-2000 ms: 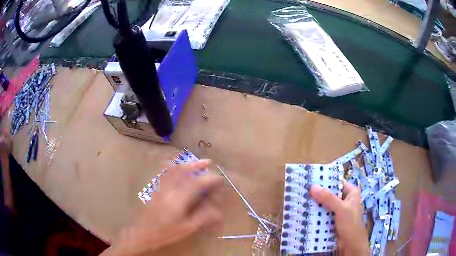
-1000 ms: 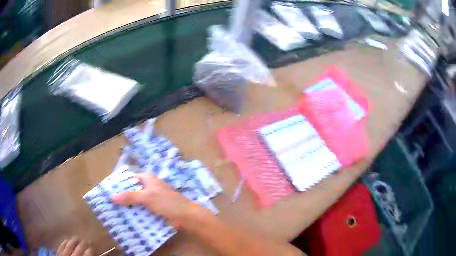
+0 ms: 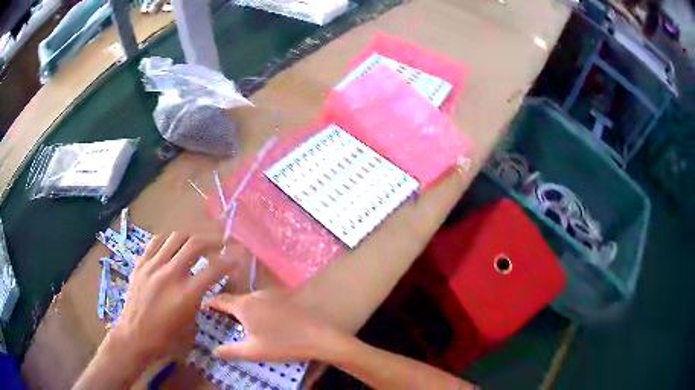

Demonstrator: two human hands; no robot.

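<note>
A white PCB panel with rows of dark round parts lies at the bottom centre, partly hidden by both hands. My right hand grips the panel, its thumb and fingers on the upper face. My left hand is bent over the panel's upper left edge, and its fingertips are partly hidden. A small white piece shows beside its fingers. A loose heap of separated PCB strips lies left of and partly behind my left hand.
Another PCB panel lies on pink bubble wrap, with more wrapped panels behind. Thin pale sticks lie left of it. A clear bag of grey-brown contents and a bagged white block are behind. A red stool and green crate stand right.
The view has swung right. My left hand has come in from the lower left edge onto the panel beside my right hand, which still holds the panel.
</note>
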